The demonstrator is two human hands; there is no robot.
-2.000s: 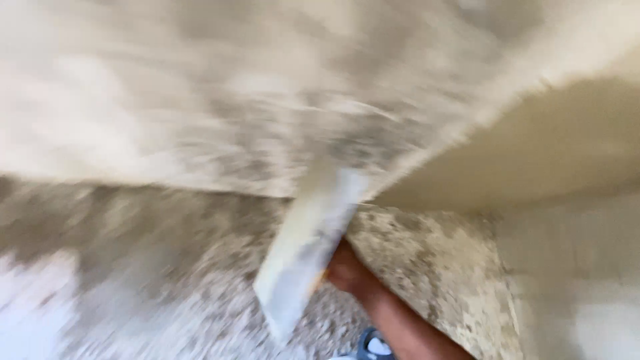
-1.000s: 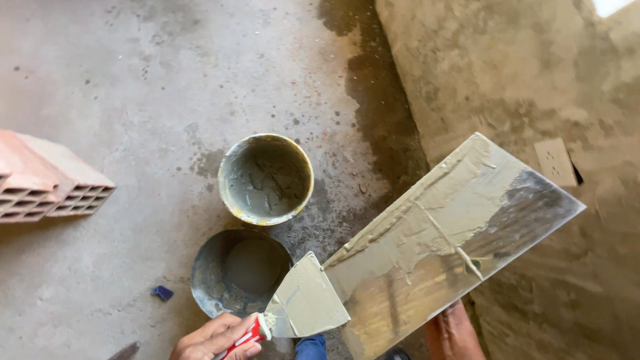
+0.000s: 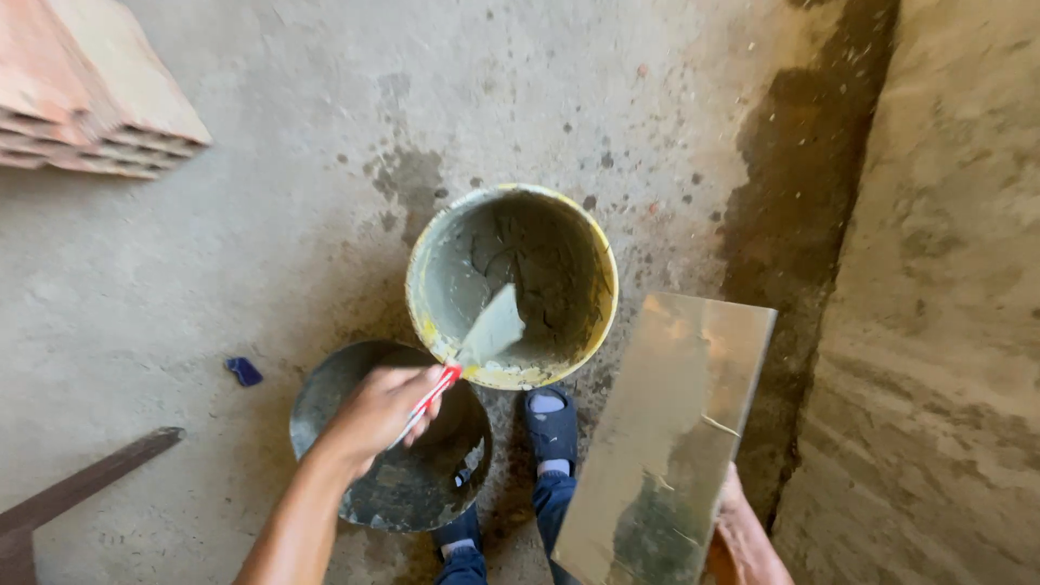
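A putty knife (image 3: 492, 331) with a red and white handle is in my left hand (image 3: 380, 418), its blade, coated with grey paste, over the near inside of a bucket (image 3: 608, 317) with a yellowish rim. Grey plaster-like mix (image 3: 540, 260) lies inside that bucket. Below my left hand stands a dark bucket (image 3: 305, 406), partly hidden by the hand. My right hand (image 3: 735, 508) holds a wide flat plastering trowel (image 3: 666, 431) from behind; a thin film and streaks of paste show on its face. The trowel's grip and most of the fingers are hidden.
Hollow clay bricks (image 3: 106, 97) lie at the upper left. A dark bar (image 3: 97, 479) and a small blue piece (image 3: 244, 370) are on the concrete floor at left. A rough plastered wall (image 3: 934, 325) rises at right. Feet in dark slides (image 3: 552, 426) stand beside the buckets.
The thick paste seen on the trowel a second ago is mostly off its face. My left hand has moved the putty knife from the trowel to the yellow-rimmed bucket. Earlier, the view faced the wall.
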